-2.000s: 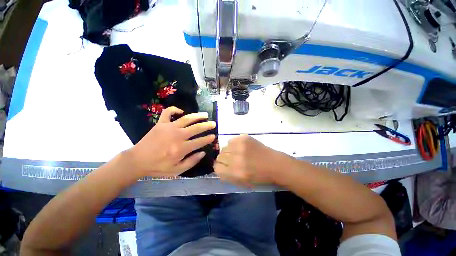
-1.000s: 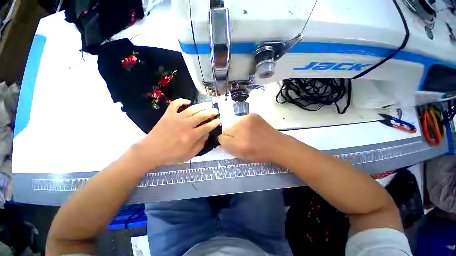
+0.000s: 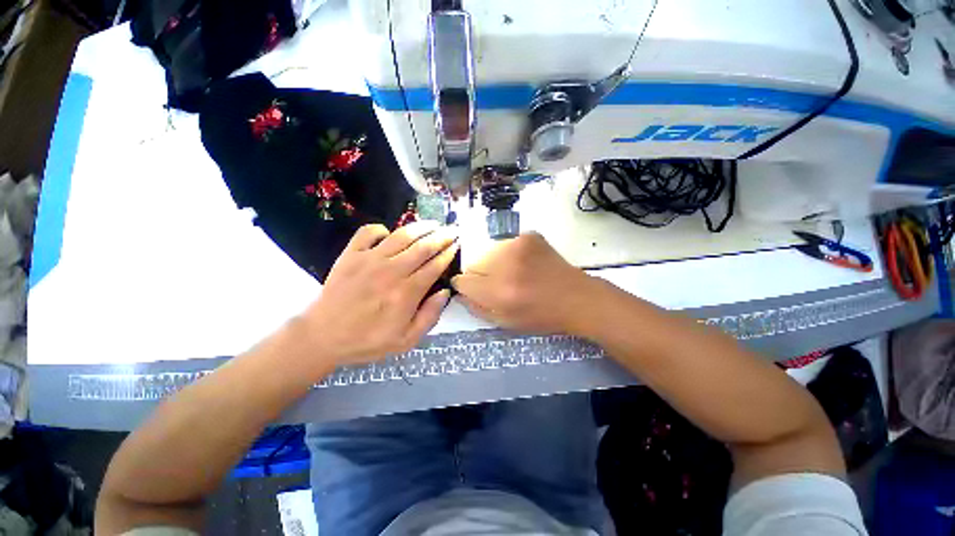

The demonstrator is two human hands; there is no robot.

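A black floral garment piece (image 3: 304, 173) with red flowers lies on the white table, its right edge at the needle area (image 3: 452, 199) of the white sewing machine (image 3: 691, 79). My left hand (image 3: 385, 288) lies flat on the near part of the piece, fingers spread and pointing at the needle. My right hand (image 3: 518, 283) is closed beside it, thumb and fingertips at the piece's near right edge, just in front of the needle. The pinched edge is mostly hidden by my fingers.
A tangled black cord heap (image 3: 660, 194) lies under the machine arm. Snips (image 3: 835, 251) and orange-handled scissors (image 3: 907, 257) lie at the right. A dark floral bundle (image 3: 209, 47) is at the upper left. The grey ruler edge (image 3: 241, 383) runs along the front. Floral cloth (image 3: 665, 466) hangs below.
The piece has moved forward towards the machine, so less of it shows in front of the needle. Both hands have moved forward with it. The view has shifted slightly.
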